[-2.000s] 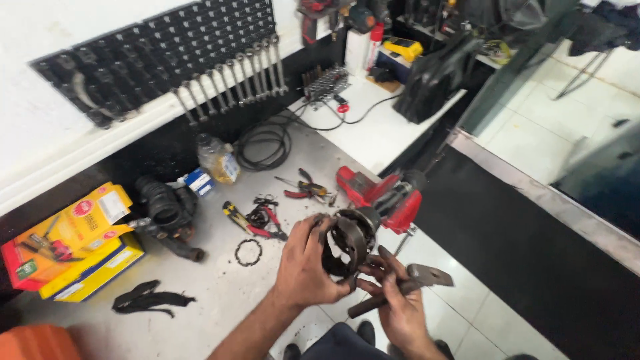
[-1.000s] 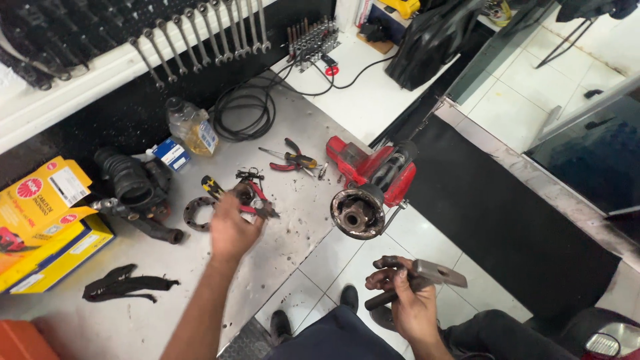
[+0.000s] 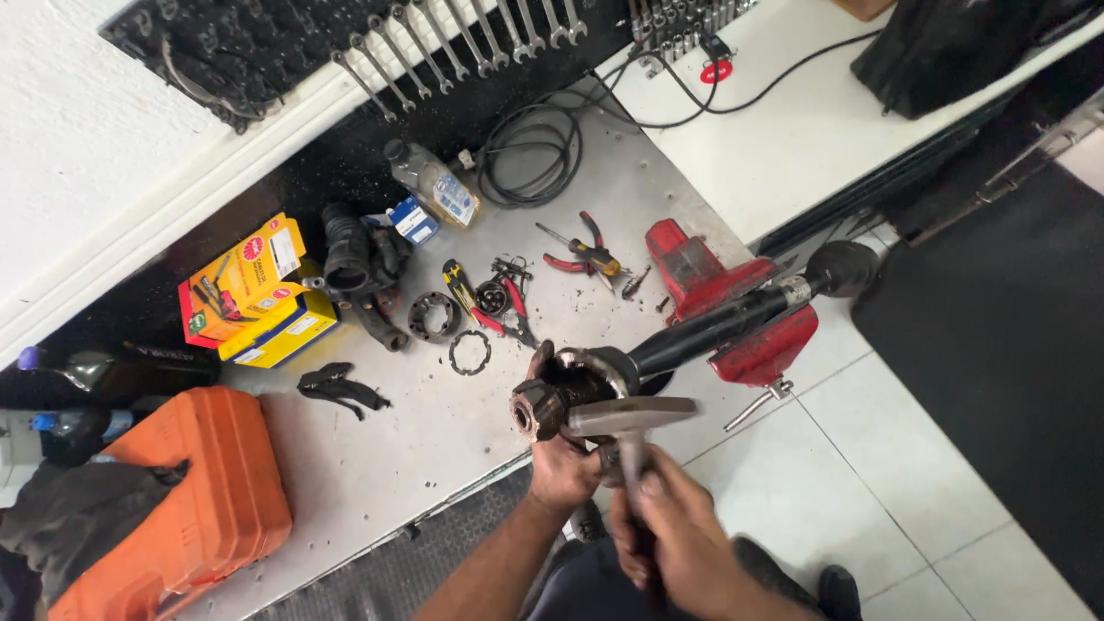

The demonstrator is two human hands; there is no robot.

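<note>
A drive axle shaft (image 3: pixel 716 328) is clamped in a red bench vise (image 3: pixel 763 345), its greasy open CV joint (image 3: pixel 595 379) toward me. My left hand (image 3: pixel 561 466) is around the underside of this joint end, fingers partly hidden behind it. In my right hand (image 3: pixel 673 526) is a hammer (image 3: pixel 634 418), its steel head close in front of the joint; whether they touch I cannot tell. Left of the joint, on the bench, lie a metal bearing ring (image 3: pixel 434 316), a thin notched ring (image 3: pixel 470 352) and red-handled pliers (image 3: pixel 517 315).
The metal workbench (image 3: pixel 414 431) also carries a screwdriver (image 3: pixel 591 252), a coiled black cable (image 3: pixel 530 155), a plastic bottle (image 3: pixel 435 185), a yellow box (image 3: pixel 259 276), a rubber boot (image 3: pixel 349 250) and an orange case (image 3: pixel 207 492). Wrenches (image 3: pixel 466 39) hang along the wall.
My left hand has moved from the pliers and rings on the bench to the joint end of the shaft. The hammer in my right hand has come up in front of the joint.
</note>
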